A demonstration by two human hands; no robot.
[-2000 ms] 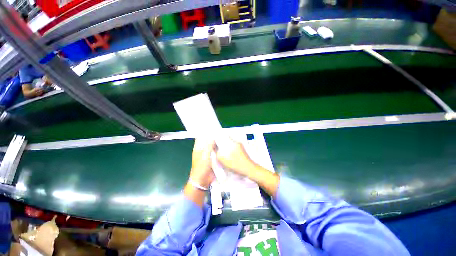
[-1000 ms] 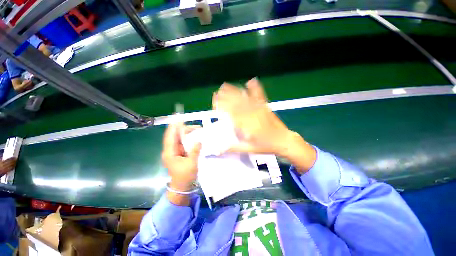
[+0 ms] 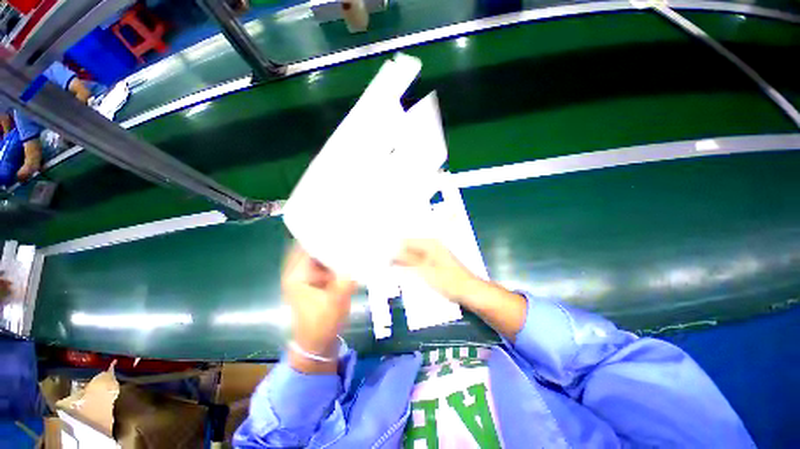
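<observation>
A white card blank with notched ends is held up over the bench and the metal strip, tilted away from me. My left hand grips its lower left edge and is a little blurred. My right hand is at its lower right edge, fingers on the card. More white blanks with finger-like ends lie flat on the green bench below and behind it. The fingertips are partly hidden or washed out by glare.
A metal post meets the strip at left. White card pieces lie at the bench's far left, with part of a hand there. Brown cartons stand below left. Another person's arm shows upper left. The dark green belt runs beyond the strip.
The small card piece between my hands is gone from view, and a larger blank is now raised there. My right hand has come down and closer to my body.
</observation>
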